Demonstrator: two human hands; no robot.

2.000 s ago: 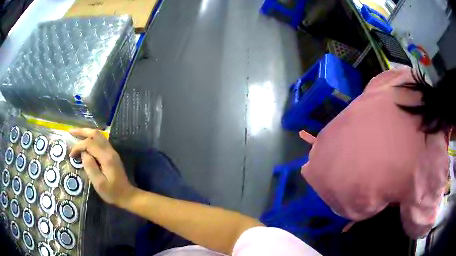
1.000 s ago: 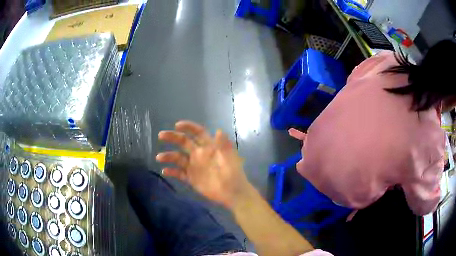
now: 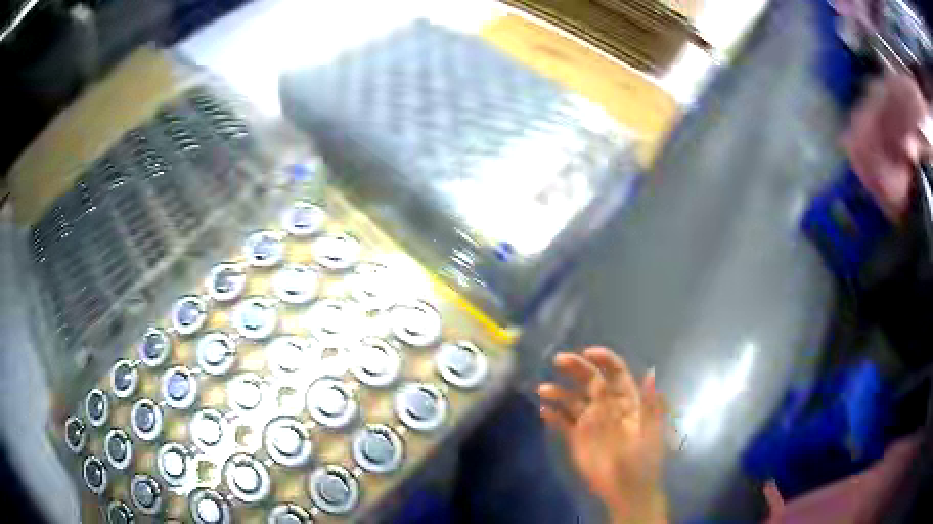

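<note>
The pocket tray [image 3: 409, 476] lies nearest me at the lower left, its pockets holding rows of round parts [image 3: 332, 401] with pale rims. The slotted tray [image 3: 133, 220] lies beyond it at the left, with dark parts on edge in its channels. My right hand [image 3: 609, 425] is raised over the floor, to the right of the pocket tray and apart from it. It is empty with the fingers spread and slightly curled. My left hand is not in view. The picture is blurred.
A shiny stack of empty pocket trays [image 3: 460, 123] stands behind the pocket tray, beside yellow tape [image 3: 465, 307]. Cardboard sheets [image 3: 583, 77] lie behind the stack, and more cardboard [image 3: 92, 118] lies at the far left. Blue stools [image 3: 834, 420] and parts of a person in pink [image 3: 885, 143] are at the right.
My right hand has left the pocket tray's edge and opened. The view has swung left, bringing the slotted tray and more of the pocket tray into the picture.
</note>
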